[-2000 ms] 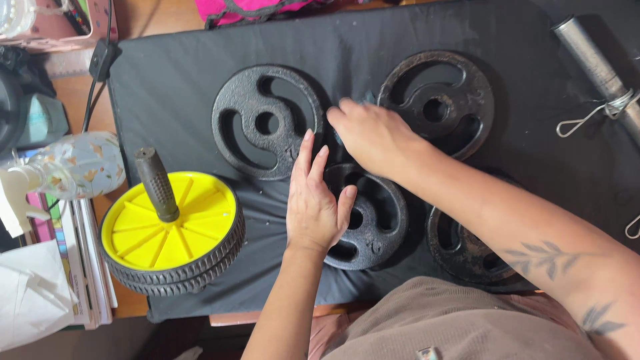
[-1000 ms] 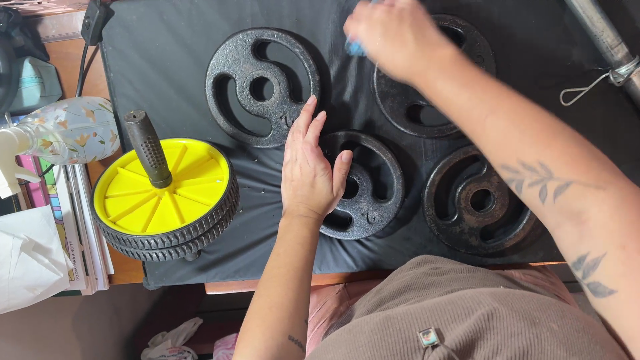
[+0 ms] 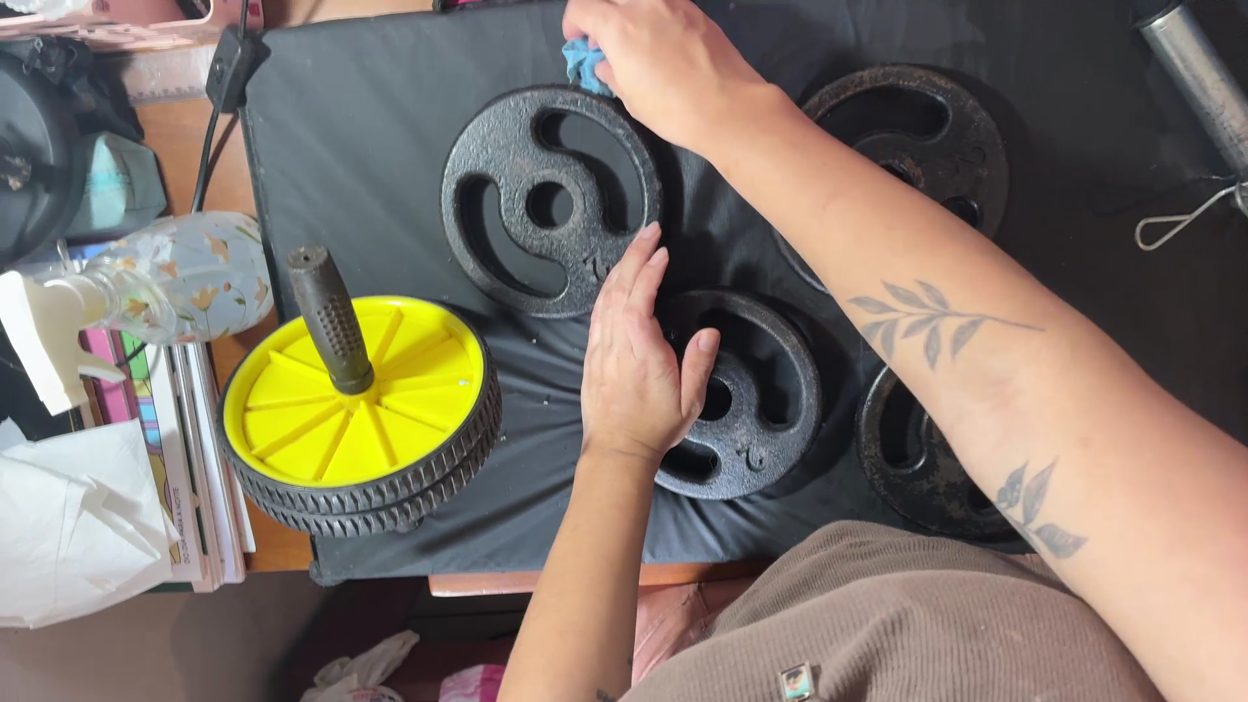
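Note:
My right hand (image 3: 673, 73) grips a crumpled blue cloth (image 3: 585, 66) just above the upper left black iron weight plate (image 3: 468, 195). My left hand (image 3: 643, 361) lies with fingers extended and together, thumb apart; its fingertips are at that plate's lower right rim, and its palm partly covers the lower middle weight plate (image 3: 795, 390). Two more iron plates, the upper right one (image 3: 980, 166) and the lower right one (image 3: 882, 487), are partly hidden by my right forearm. All rest on a black padded surface (image 3: 341, 127).
A yellow and black ab wheel (image 3: 361, 419) stands at the left. Beyond it are a spray bottle (image 3: 195, 278), white paper (image 3: 78, 517), books and a cable with a switch (image 3: 230, 70). A metal bar (image 3: 1199, 88) with a wire clip (image 3: 1180, 222) lies at the far right.
My right hand has moved left from over the upper right plate to above the upper left one, with the blue cloth. My left hand stays by the upper left plate's rim.

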